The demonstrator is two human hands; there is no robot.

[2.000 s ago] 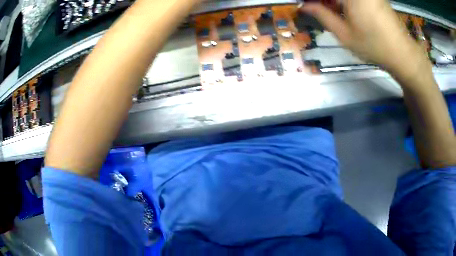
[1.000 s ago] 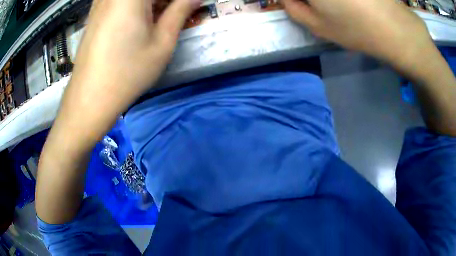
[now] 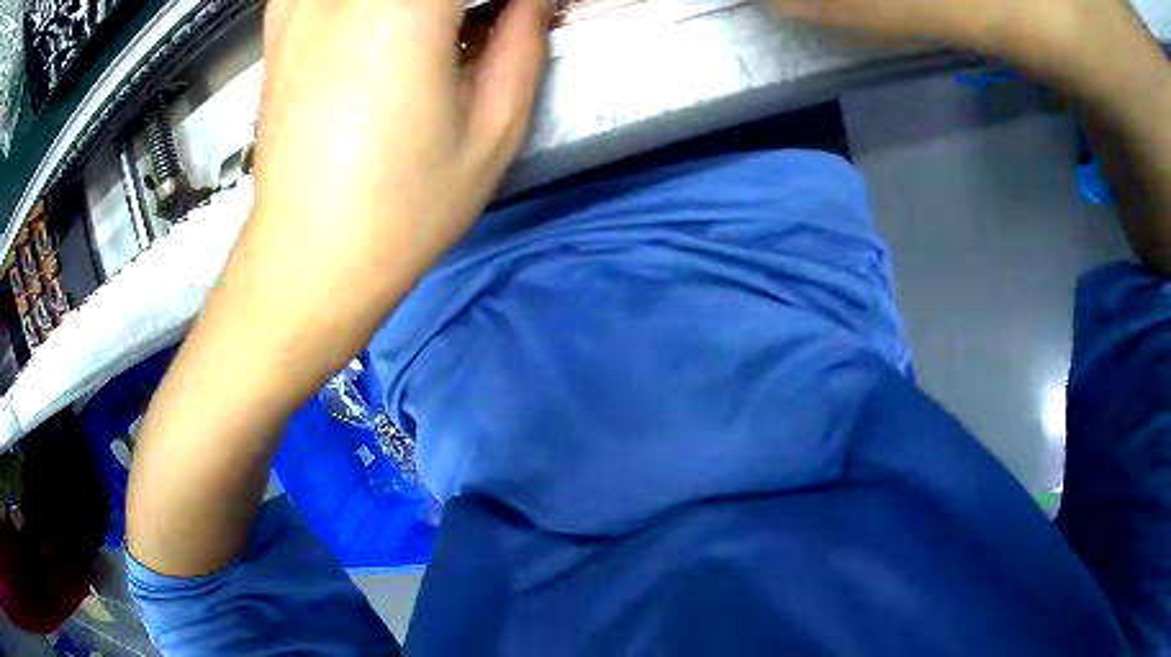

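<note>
My left hand [image 3: 385, 116] is at the top, left of centre, over the conveyor edge rail [image 3: 642, 80]. Its fingers are cut off by the top edge, so what they hold cannot be told. A small part of an orange-brown circuit board panel [image 3: 581, 12] shows at the top edge beside my left hand. My right hand [image 3: 899, 18] is at the top right, mostly cut off by the top edge; its fingertips are out of the picture.
Another board panel [image 3: 39, 276] lies on the conveyor at far left. A shaft and spring [image 3: 163, 148] show in the gap. A black parts tray [image 3: 64, 41] is top left. A blue bin [image 3: 340, 494] with metallic parts and clear plastic is below the rail. A dark red shape is bottom left.
The view has tilted down, so the panel before me has mostly left the picture at the top. My left hand has moved from beyond the top edge into view; my right hand is more cut off.
</note>
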